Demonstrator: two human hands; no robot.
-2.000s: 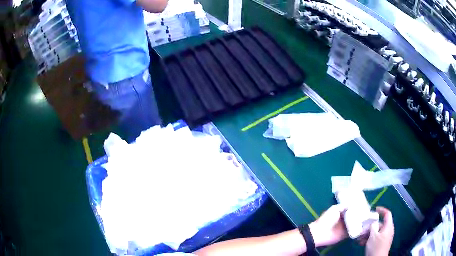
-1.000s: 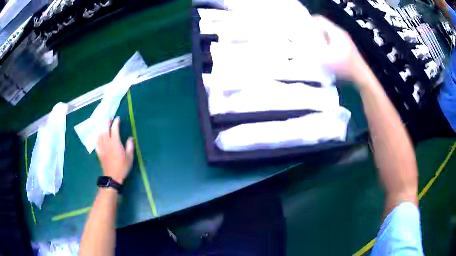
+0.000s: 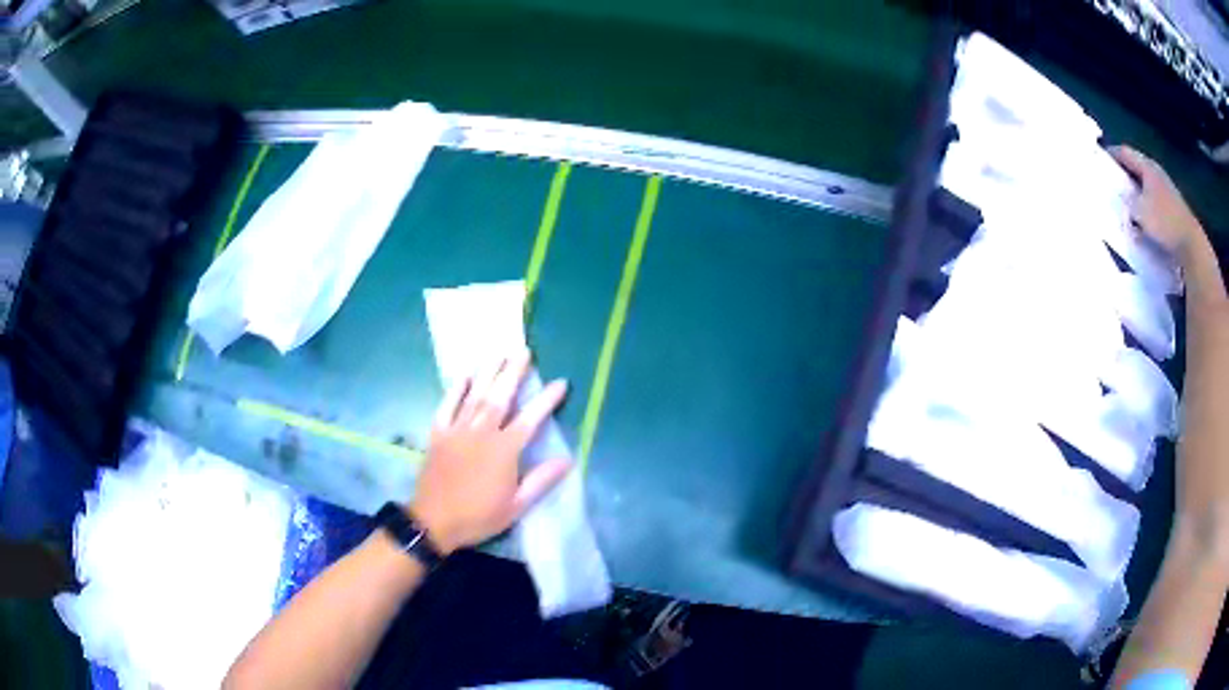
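My left hand [image 3: 488, 465] lies with fingers spread on a flat, limp white sleeve [image 3: 563, 546] on the green bench. The sleeve sticks out beyond my fingers and past my palm to the bench's near edge. At the right, a black tray [image 3: 846, 445] holds several white bagged parts [image 3: 964, 580] side by side, with crumpled sleeve ends on the right. My right hand [image 3: 1156, 202] is at the tray's upper right, by the bagged ends; its fingertips are partly hidden, so its grip is unclear.
A small pile of loose sleeves [image 3: 324, 229] lies at the bench's left, by the pale metal rail [image 3: 674, 169]. A black slotted tray [image 3: 115, 256] with bare ridges stands at far left. A white heap of sleeves [image 3: 182, 566] in blue lining is below the bench at lower left.
The view has turned left, so the tray appears farther right. My left hand now rests over the sleeve, which has moved from near the rail towards the near edge. My right hand remains at the tray.
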